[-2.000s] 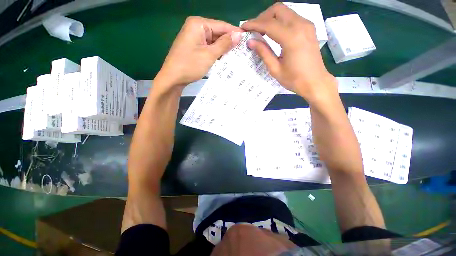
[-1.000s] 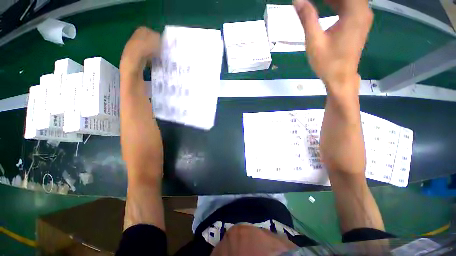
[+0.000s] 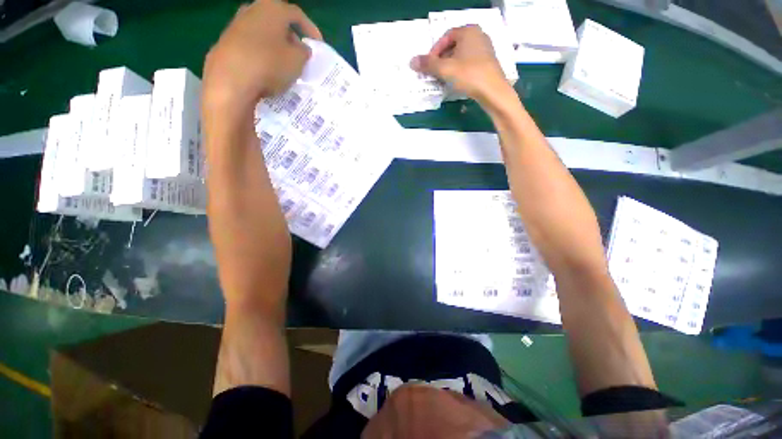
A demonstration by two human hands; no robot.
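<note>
My left hand [image 3: 261,51] is closed on the upper edge of a label sheet [image 3: 321,146] printed with rows of small barcodes. The sheet hangs tilted over the bench edge. My right hand [image 3: 459,62] is over the white product boxes on the green belt, thumb and index fingertips together at the top of one box [image 3: 390,64]. Whether a label is between the fingertips is too small to tell. A second box [image 3: 493,43] lies partly behind my right hand. Two more white boxes [image 3: 607,67] lie further right on the belt.
White boxes [image 3: 176,129] stand grouped on the left. More label sheets [image 3: 660,261] lie on the dark bench at the right, partly under my right forearm. A curled white paper [image 3: 86,24] is at the upper left. An open brown carton [image 3: 129,377] is below the bench edge.
The sheet first moved left in my left hand and is now turned at an angle. My right hand left the sheet, reached to the far right boxes, then came back left. Boxes on the belt have shifted.
</note>
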